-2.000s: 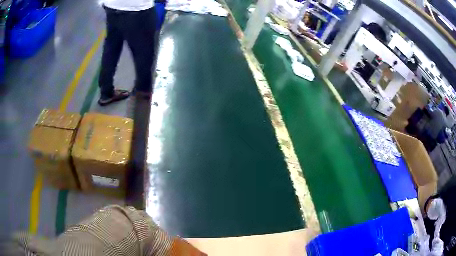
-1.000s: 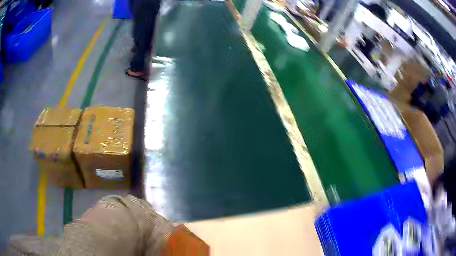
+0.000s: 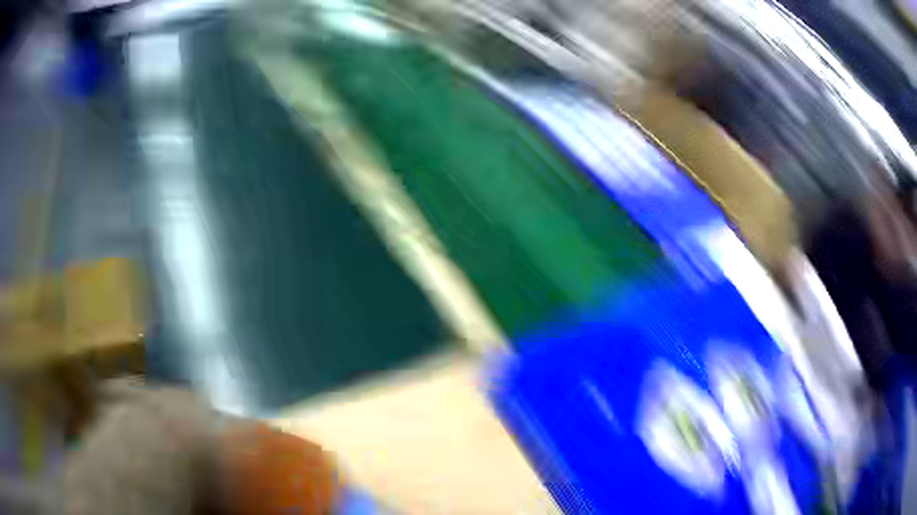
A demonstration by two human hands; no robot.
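The picture is strongly blurred. White rounded socket units with greenish middles lie on the blue sheet stack at the lower right. A beige board lies beside the stack at the bottom centre. My left sleeve enters at the lower left, with an orange-brown part at its end and a bit of blue at the bottom edge. My left hand is cut off below the picture. My right hand is not in view.
A dark green surface and a brighter green one run away beyond the board, with a pale strip between them. Brown boxes stand at the left. A blue and white sheet and an open carton are at the right.
The view has swung to the right, so the board, blue stack and white units appear further left. More of the stack and units shows. The standing person's legs are no longer discernible.
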